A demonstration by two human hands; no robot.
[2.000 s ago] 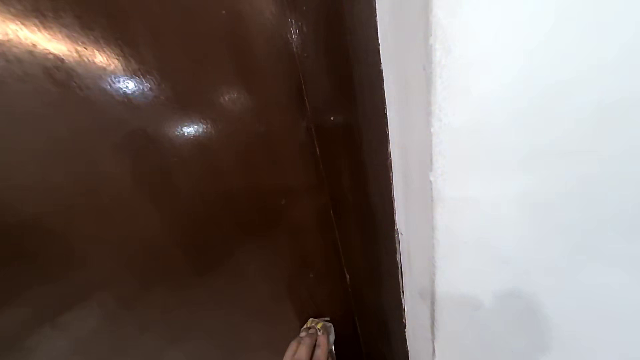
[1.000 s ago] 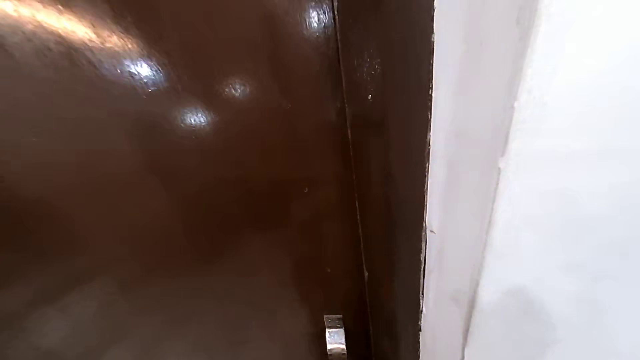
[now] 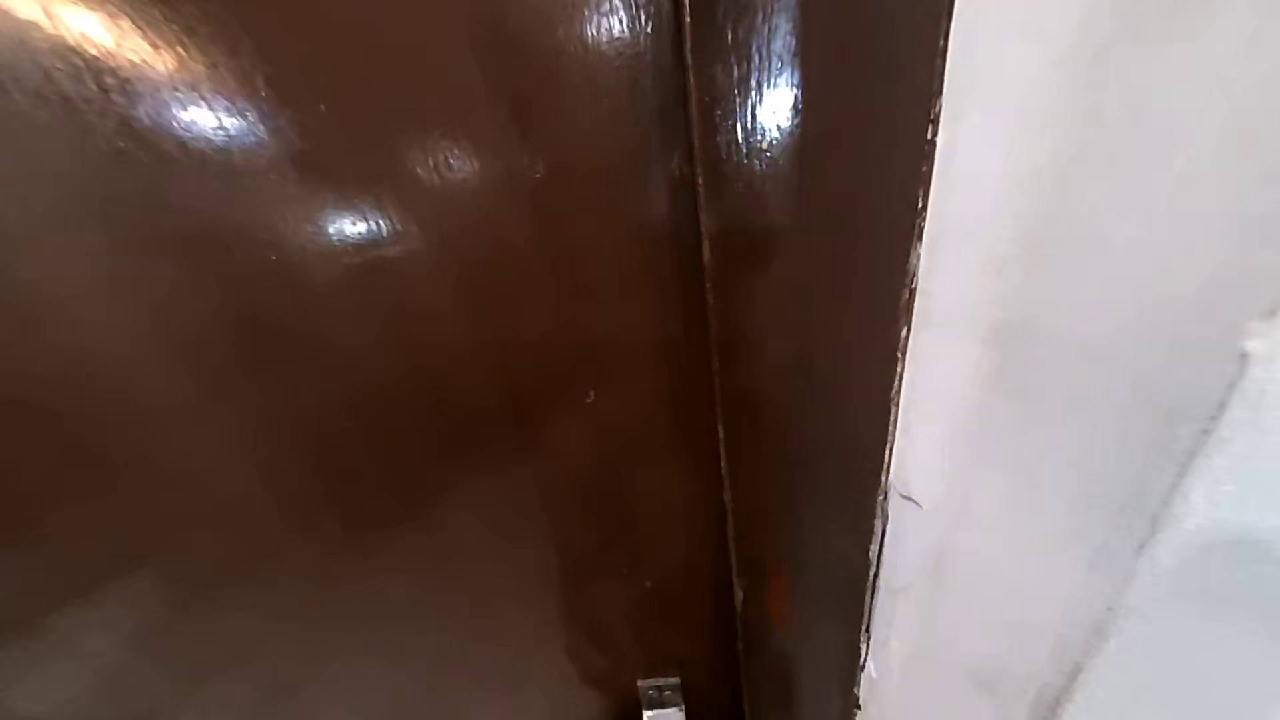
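Note:
Neither of my hands shows in the head view now. A glossy dark brown door panel [image 3: 400,400] fills the left and middle. At its lower right, by the bottom edge, sits the top of a small metal fitting [image 3: 661,695], with its lower part cut off by the frame. A narrow vertical gap separates the panel from a brown frame [image 3: 810,350] on its right.
A pale wall strip [image 3: 1020,350] borders the brown frame, with a rough, cracked edge where they meet. Farther right, a lighter wall surface [image 3: 1220,600] lies beyond a slanting line. Bright light reflections show on the brown surfaces.
Two seconds ago a hand was at the bottom edge by the door; it is out of view now. The metal fitting shows at the bottom instead. The view has shifted.

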